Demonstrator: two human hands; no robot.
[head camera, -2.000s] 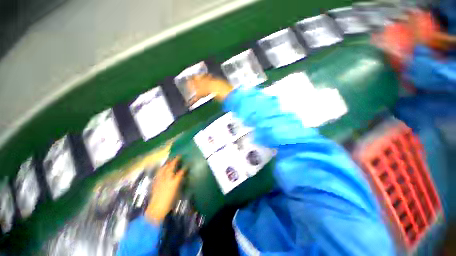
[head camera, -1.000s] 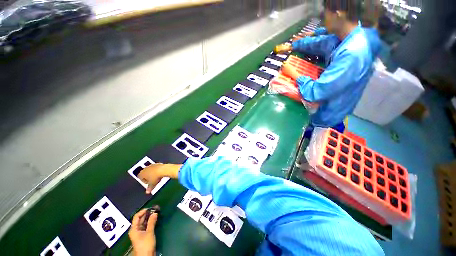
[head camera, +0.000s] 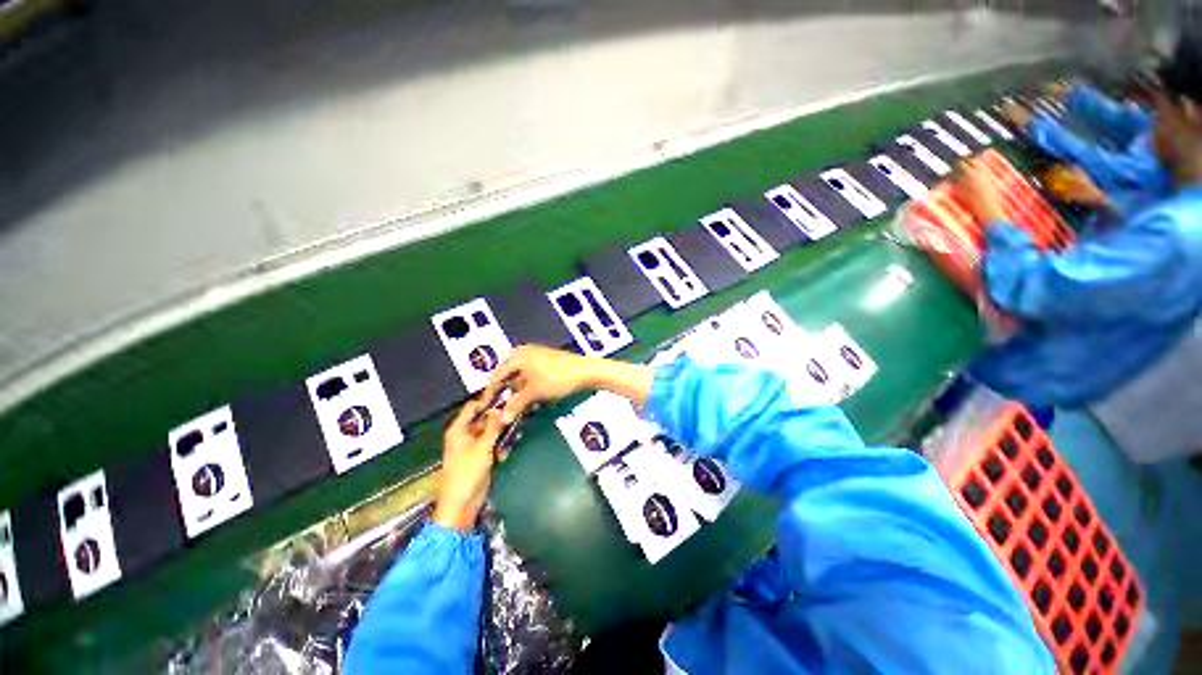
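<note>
My left hand (head camera: 467, 462) and my right hand (head camera: 543, 377) meet fingertip to fingertip at the near edge of the belt. A small dark part seems to be between the fingertips, mostly hidden; which hand bears it is unclear for the right. Just behind them a white insert tray (head camera: 461, 327) lies in the row, with a dark round piece at its lower end. Trays to its left, such as the white tray (head camera: 353, 411), show a round piece too. The white tray (head camera: 589, 317) to the right shows dark cutouts. White printed pieces (head camera: 659, 514) lie on the green bench beside my right forearm.
The green conveyor belt (head camera: 303, 297) runs behind my hands, with dark flat rectangles (head camera: 411, 376) between trays. Crumpled clear bags (head camera: 316, 607) lie at lower left. An orange-red parts tray (head camera: 1048, 541) is at lower right. Another worker in blue (head camera: 1094, 284) handles another orange-red tray (head camera: 949, 231).
My right hand has left the tray it was touching and come together with my left hand, which held a small dark part. The view has turned, shifting the belt.
</note>
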